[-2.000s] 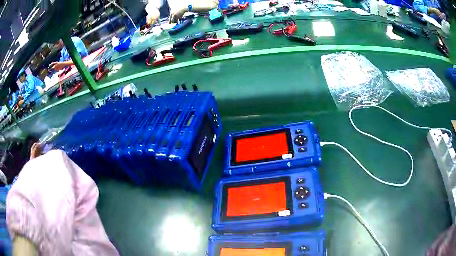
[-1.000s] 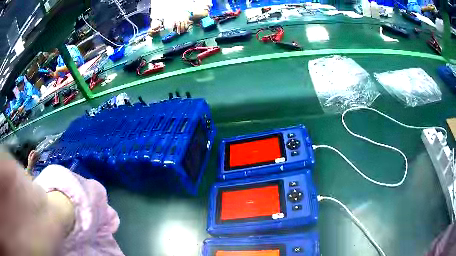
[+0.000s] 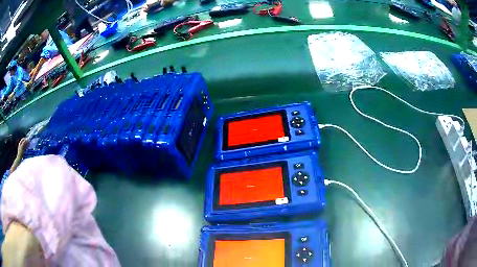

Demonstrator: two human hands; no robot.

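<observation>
Two blue scan tools with red screens lie flat at centre, the far one and the middle one. A third with an orange screen is cut off by the bottom edge. White cables run from the right sides of the far and middle units. My left pink sleeve and bare wrist show at lower left; my left hand is cut off by the frame. Only dark pink sleeve shows at lower right; my right hand is out of view.
A packed row of blue scan tools stands on edge at left. Two clear bags lie at the far right. A white power strip is at right, beside a tan sheet edge. Red clamp leads lie beyond the green strip.
The view has tilted down, so the bench things sit higher and more of the orange-screened unit shows. The blurred left hand seen one second ago at the left edge has left the picture.
</observation>
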